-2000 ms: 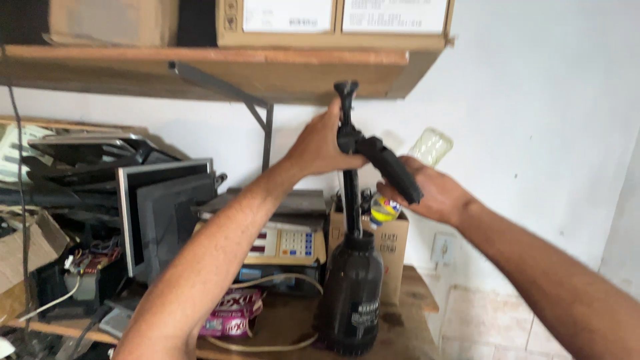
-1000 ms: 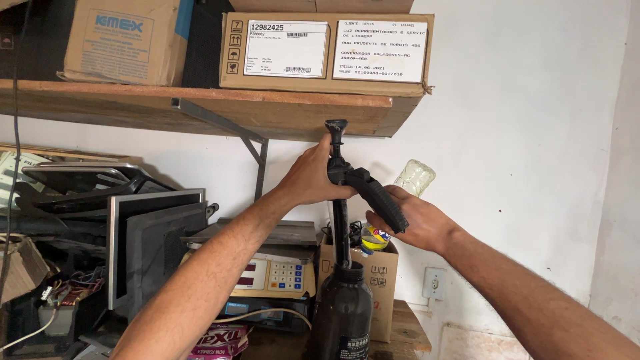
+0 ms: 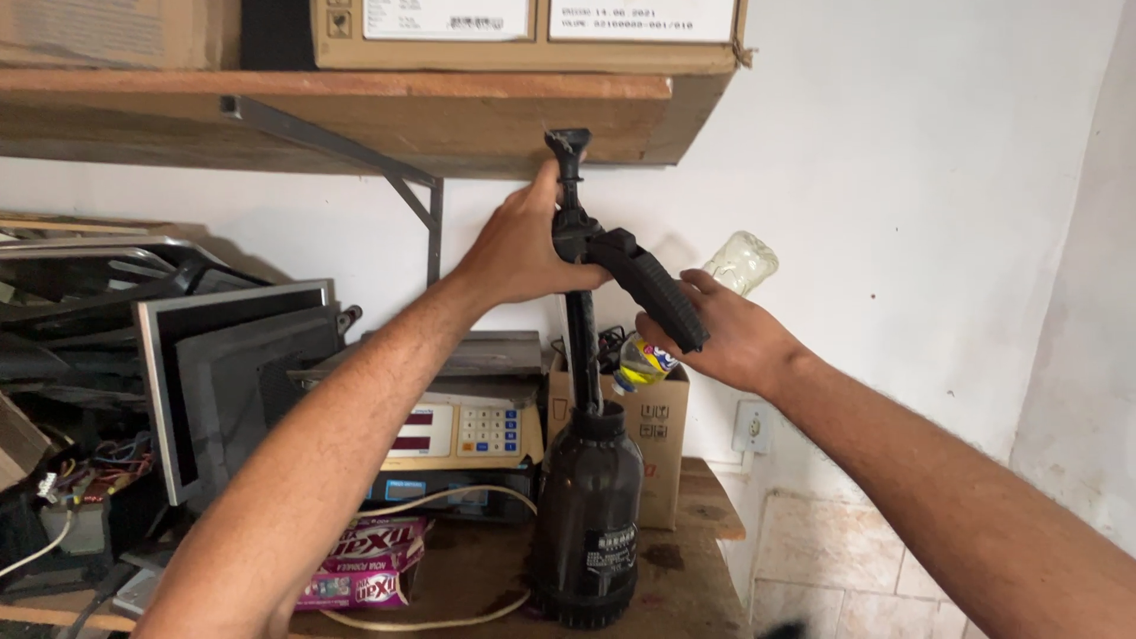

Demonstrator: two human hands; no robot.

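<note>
My left hand (image 3: 524,235) is wrapped around the neck of a black sprayer pump head (image 3: 577,231), thumb under its handle. Below it, the pump tube (image 3: 583,346) reaches down into the mouth of a dark translucent sprayer bottle (image 3: 590,524) standing on the lower shelf. In my right hand (image 3: 732,333), behind the pump's ribbed handle, is a clear plastic bottle (image 3: 646,362), tilted with its neck down to the left; yellow liquid and a label show near its lower end. Whether liquid flows from it cannot be told.
Overhead is a wooden shelf (image 3: 444,86) on a metal bracket (image 3: 328,133), bearing cardboard boxes (image 3: 532,58). On the lower shelf are a scale with keypad (image 3: 497,435), a monitor (image 3: 240,390), purple packets (image 3: 373,564), a cable (image 3: 426,624) and a cardboard box (image 3: 666,444). A wall socket (image 3: 753,426) is at right.
The view has shifted down. Both hands keep much the same hold, left on the pump head and right on the tilted bottle.
</note>
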